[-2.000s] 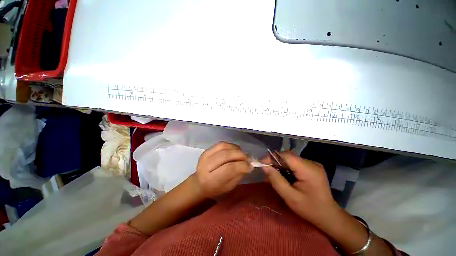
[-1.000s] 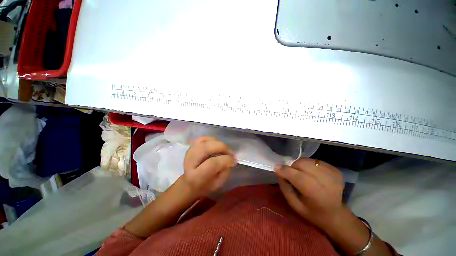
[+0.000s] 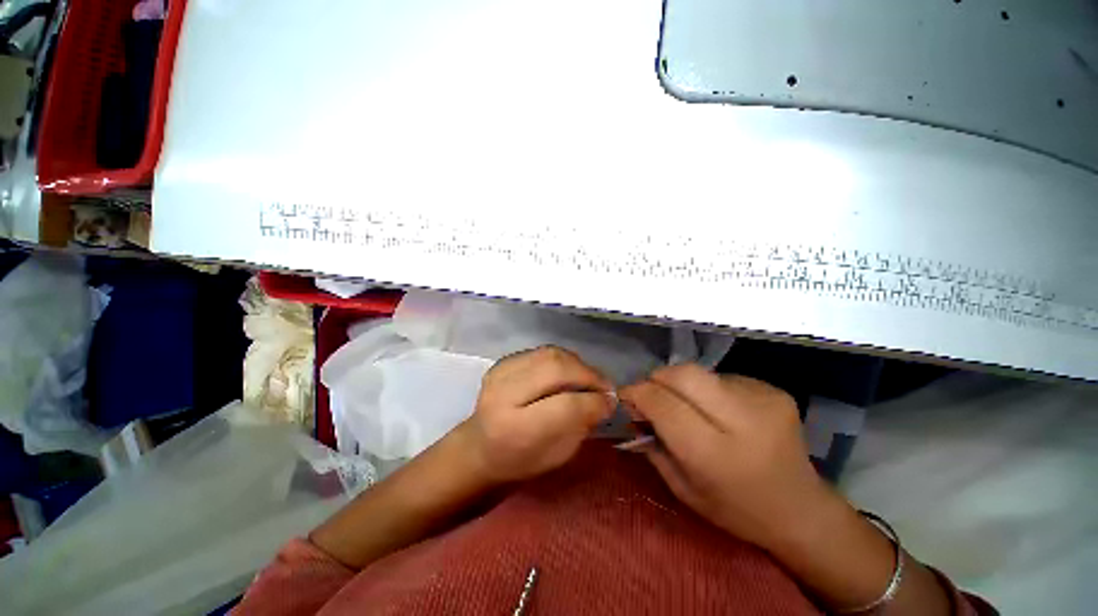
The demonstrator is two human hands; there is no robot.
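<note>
Sheer white fabric hangs below the table's front edge, behind and below my hands. My left hand pinches a small bit of its narrow edge between thumb and fingers. My right hand pinches at the same spot, its fingertips nearly touching the left ones. Only a tiny white bit shows between them. A small pale pointed tip sticks out under my right fingers; I cannot tell if it is a snips blade or fabric. The inside of my right palm is hidden.
The white table has a printed ruler along its front edge. A grey machine bed panel is at the upper right. A red basket with dark cloth stands at the left. Pale cloth lies at the lower left.
Two seconds ago dark snips showed in my right hand; now they are not clearly visible. One second ago my hands held a strip stretched between them; they have since come together.
</note>
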